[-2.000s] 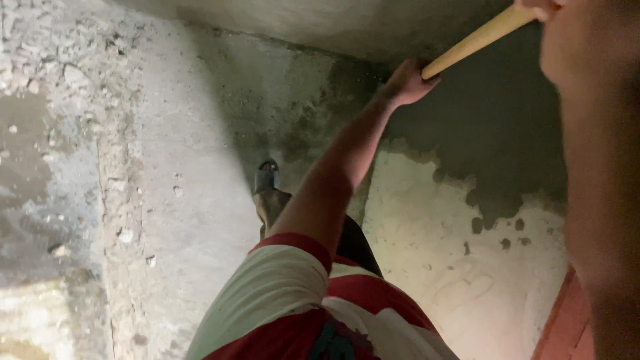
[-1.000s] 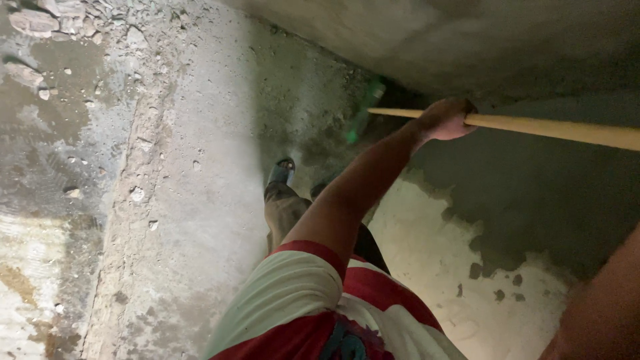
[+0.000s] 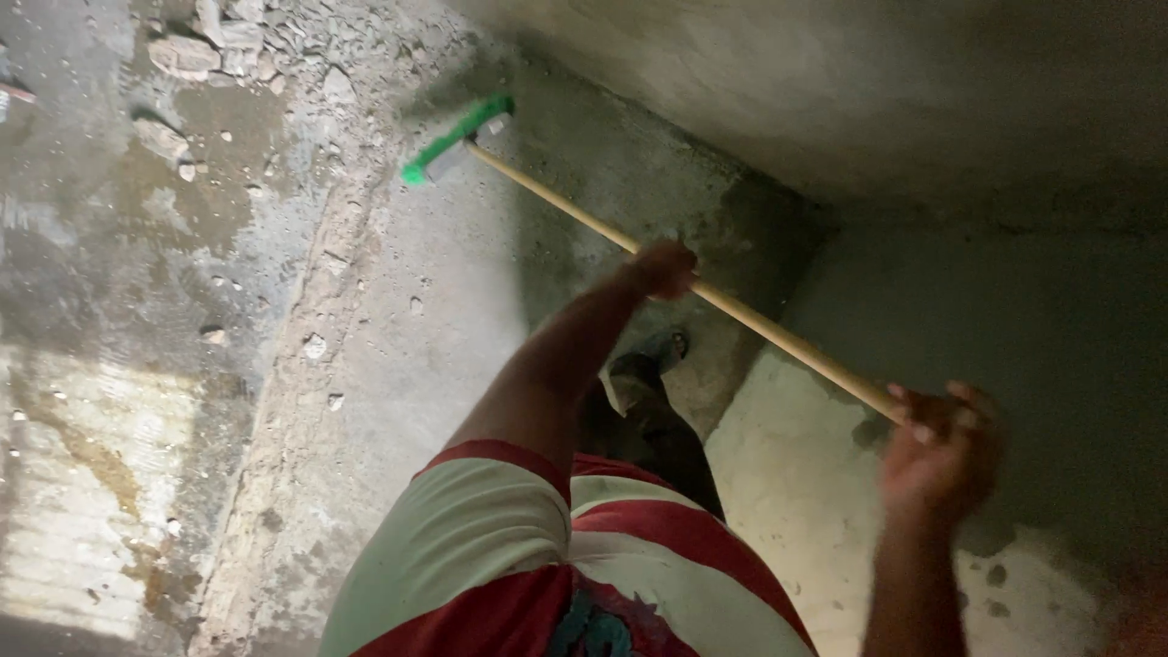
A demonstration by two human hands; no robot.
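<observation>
A push broom with green bristles (image 3: 456, 139) reaches over the concrete floor at the upper left of centre, its head slanted. From it a pale wooden handle (image 3: 776, 336) runs down to the right across my body. My left hand (image 3: 666, 269) grips the handle around its middle. At the handle's end, my right hand (image 3: 940, 447) has its fingers around the wood, slightly blurred.
Broken stone or concrete rubble (image 3: 187, 57) lies at the upper left, with small bits scattered below. A rough raised strip (image 3: 292, 365) crosses the floor. A plastered wall (image 3: 867, 100) rises at the upper right, and a partly wet surface (image 3: 958, 310) lies on the right.
The broom head has come into view at the upper left, and the handle now slopes down to the right. My right hand is now visible at its end.
</observation>
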